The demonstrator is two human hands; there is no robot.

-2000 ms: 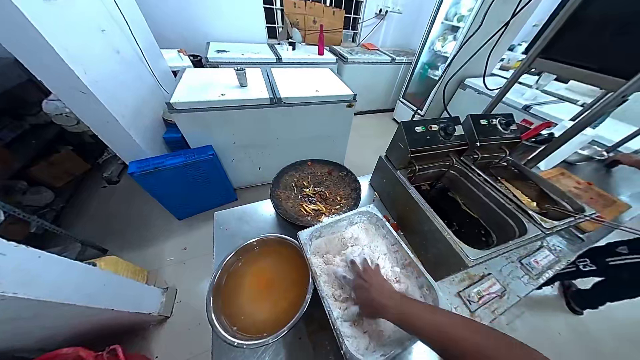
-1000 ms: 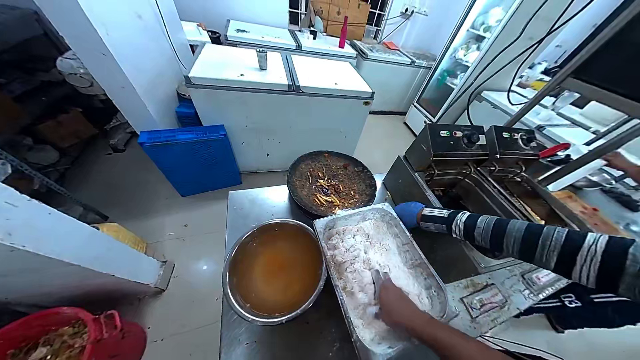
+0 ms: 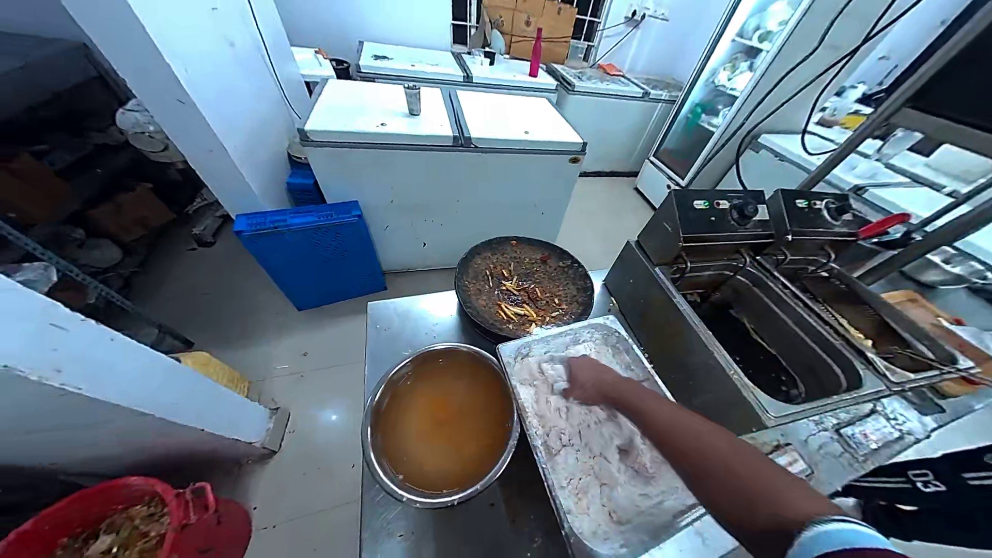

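A rectangular metal tray [image 3: 554,496] holds white flour [image 3: 597,457] with lumpy coated pieces in it. My right hand [image 3: 593,380] reaches into the upper part of the flour, its fingers curled down and coated white; whether they grip a piece is hidden. Left of the tray, touching or nearly touching it, stands a round steel bowl [image 3: 380,473] of cloudy orange-brown liquid. Behind the tray is a dark round pan [image 3: 473,298] with fried strips and dark residue. My left hand is out of view.
A double deep fryer [image 3: 682,341] with dark oil stands on the right. All this is around a steel table [image 3: 403,318]. White chest freezers [image 3: 457,186], a blue crate [image 3: 318,256] and a red tub [image 3: 147,496] of scraps stand beyond or beside it. Dark clothing of another person shows at lower right.
My right hand has moved from the lower part of the flour to its upper part. The other person's blue-gloved hand and striped sleeve, at the tray's far corner one second ago, have gone from view.
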